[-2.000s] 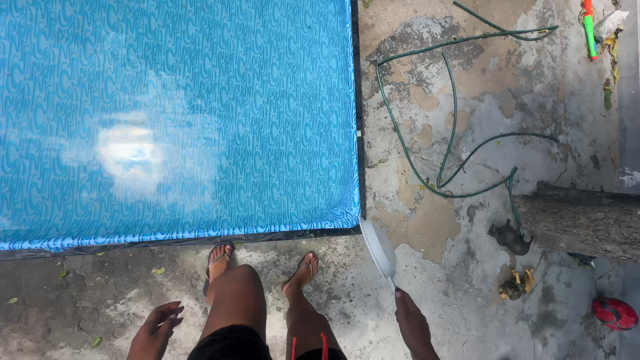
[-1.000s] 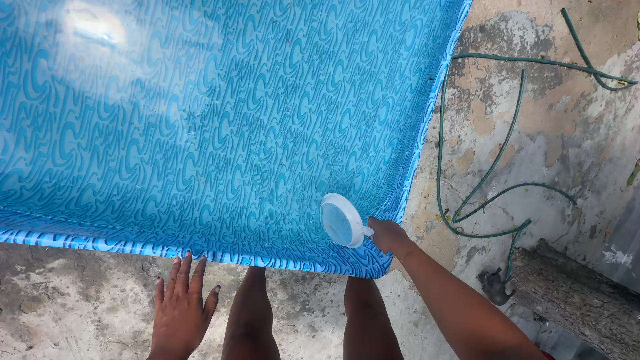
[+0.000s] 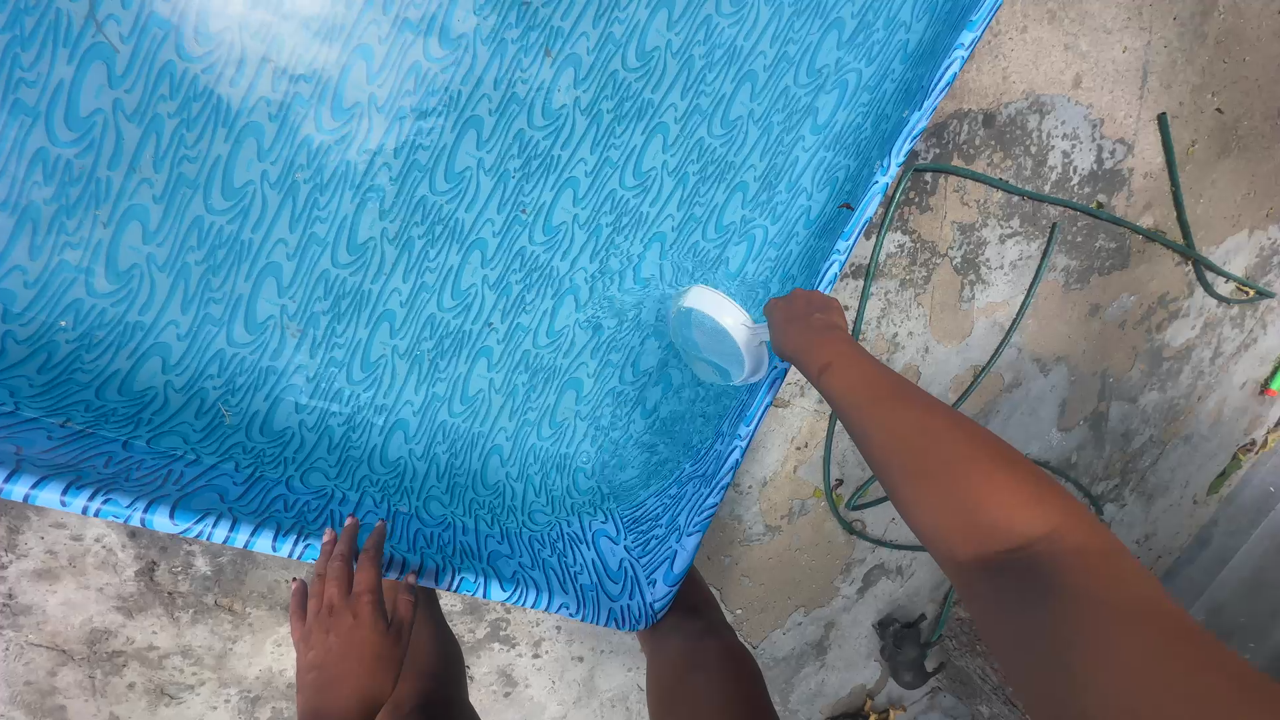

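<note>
My right hand [image 3: 806, 326] is closed around the short handle of a white plastic strainer [image 3: 718, 334], just inside the right edge of a pool [image 3: 400, 300] with a blue patterned liner. The strainer's round mesh end lies tilted at the water, partly dipped, with ripples around it. On the near rim of the pool rests my left hand [image 3: 352, 625], fingers spread and fingertips over the edge, holding nothing. Small bits of debris [image 3: 226, 412] show in the water.
A green hose [image 3: 1040, 197] lies in loops on the worn concrete to the right. Near my right elbow is a dark object [image 3: 907, 648] on the ground, its kind unclear. My legs [image 3: 700, 650] stand against the pool's near corner.
The strainer, outside the pool's corner two seconds ago, is now in the water inside it. My left hand has come from beside my leg onto the rim. The view has shifted closer to the corner.
</note>
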